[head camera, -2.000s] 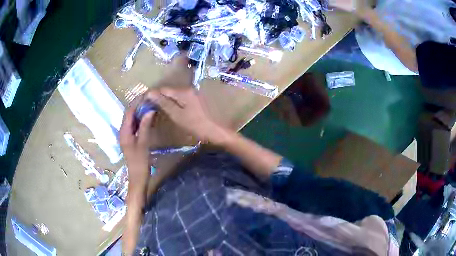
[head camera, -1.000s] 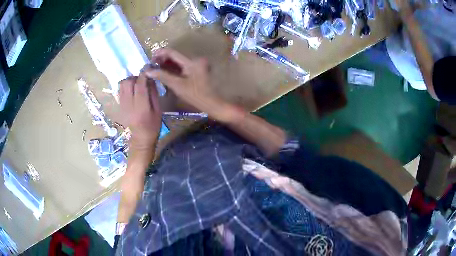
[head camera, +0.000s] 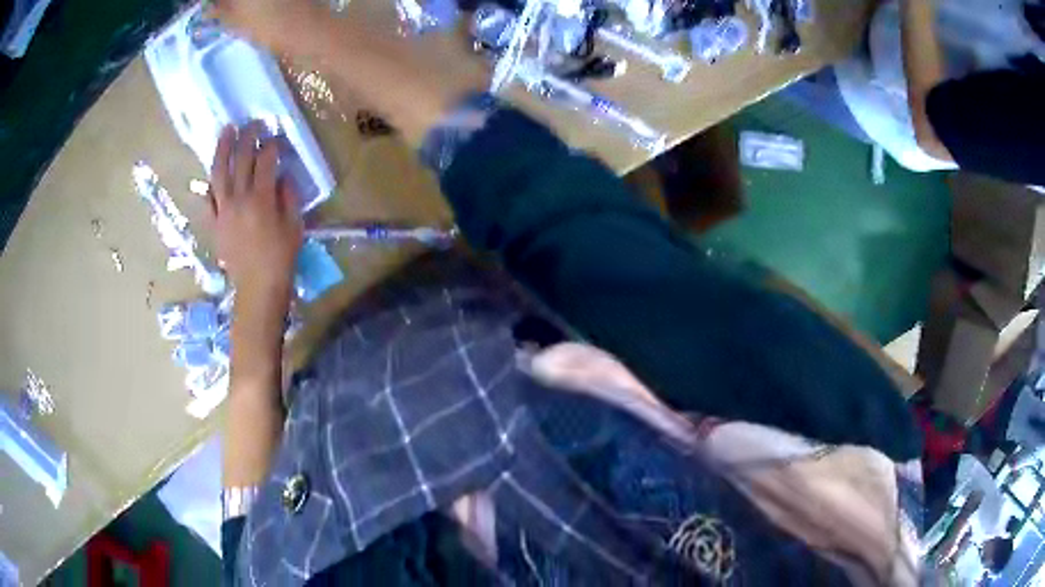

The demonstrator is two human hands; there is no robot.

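A long white tray (head camera: 300,151) lies at the upper left of the bench, with glossy clear plastic along its left side. My left hand (head camera: 254,206) lies over the tray's near left edge, fingers slightly apart; what is under the palm is hidden. My right hand (head camera: 269,25) reaches over the tray's far end at the top edge of the view. It is blurred, and its fingertips and anything in them cannot be made out. A bagged stick-shaped part (head camera: 378,234) lies just right of my left wrist, beside a light-blue card (head camera: 317,271).
A mixed pile of clear-wrapped sticks and black cables (head camera: 573,34) lies at the top. Small bagged accessories (head camera: 197,327) and another wrapped stick (head camera: 172,224) lie left of my left forearm. Small metal pieces (head camera: 312,92) lie beside the tray. Another person's arm (head camera: 920,80) is at the upper right.
My hands were together near the tray's near end. My right hand has moved away to the tray's far end, and my left hand has flattened onto the tray. The camera view has shifted.
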